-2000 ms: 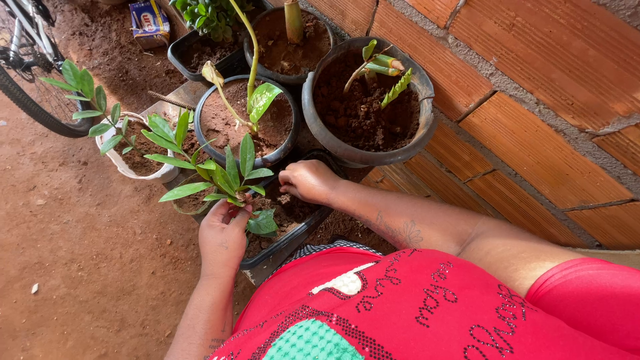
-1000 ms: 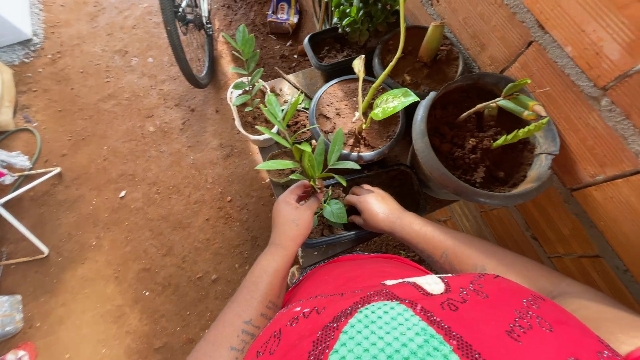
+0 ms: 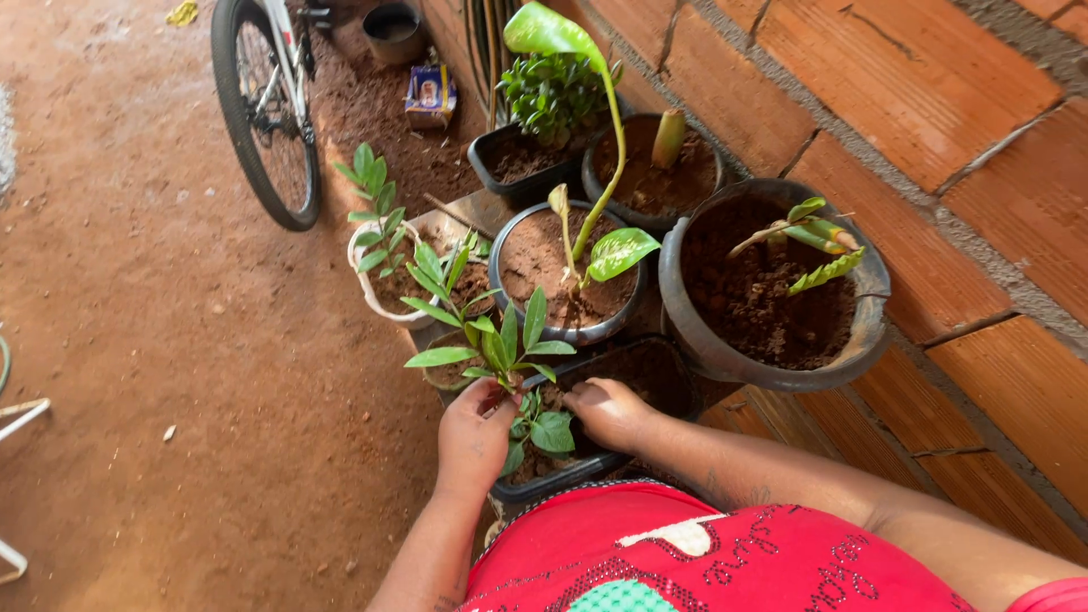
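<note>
My left hand [image 3: 478, 429] pinches the stem of a leafy green plant [image 3: 501, 344] over the near end of a black rectangular planter [image 3: 557, 483]. A smaller broad-leaved plant [image 3: 551, 432] grows in the planter's soil between my hands. My right hand [image 3: 608, 414] rests its fingertips at the dark soil just right of that stem; its fingers are partly hidden, so whether they hold anything is unclear. Behind the planter stands a round pot [image 3: 503, 263] with a tall, curved stem and a variegated leaf.
A large grey pot [image 3: 680, 319] is at the right, by the brick wall [image 3: 960, 255]. A white pot [image 3: 361, 280] stands left. Farther back are a planter with a bushy succulent [image 3: 552, 98], a pot with a cut stem [image 3: 669, 140], a small box [image 3: 430, 95] and a bicycle wheel [image 3: 263, 127].
My left hand stays at the leafy plant's stem and my right hand stays low at the planter's soil. The view has shifted between frames.
</note>
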